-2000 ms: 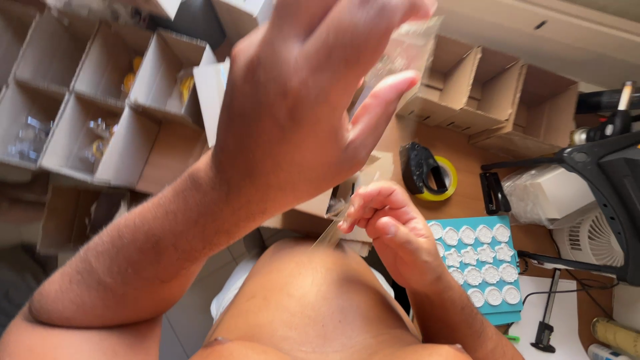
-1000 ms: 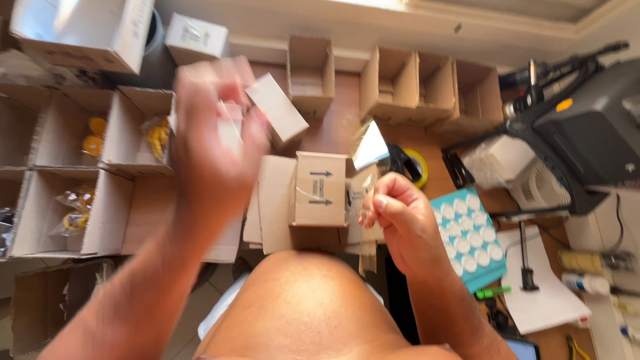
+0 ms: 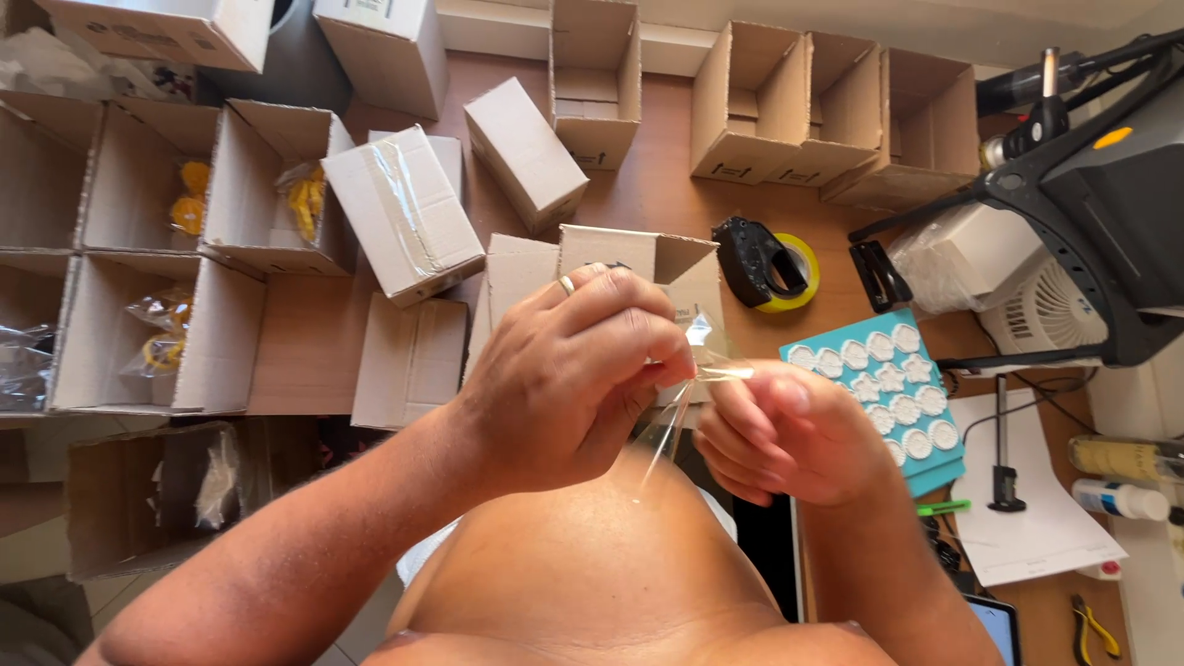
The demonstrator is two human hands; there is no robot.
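Both my hands are close together in front of my belly. My left hand [image 3: 583, 370], with a ring on one finger, pinches a strip of clear adhesive tape [image 3: 668, 430] between thumb and fingertips. My right hand [image 3: 786, 430] has its fingers curled, and the same tape runs to its index finger and thumb. Behind the hands stands a cardboard box [image 3: 606, 248] with a flap raised, partly hidden by my left hand. A black tape dispenser [image 3: 745, 264] with a yellow-rimmed roll lies beyond my right hand. A taped carton [image 3: 402, 213] sits to the left.
Open cardboard boxes [image 3: 268, 185], some with bagged yellow items, fill the left side. More open boxes [image 3: 749, 102] stand at the back. A small closed carton [image 3: 525, 153] lies mid-table. At right are a turquoise board [image 3: 934, 462] with white moulded pieces, a white fan [image 3: 1050, 310] and yellow-handled pliers [image 3: 1091, 629].
My left hand has come down from the upper left to meet my right hand at the tape. The taped carton, hidden or blurred behind that hand before, now shows plainly.
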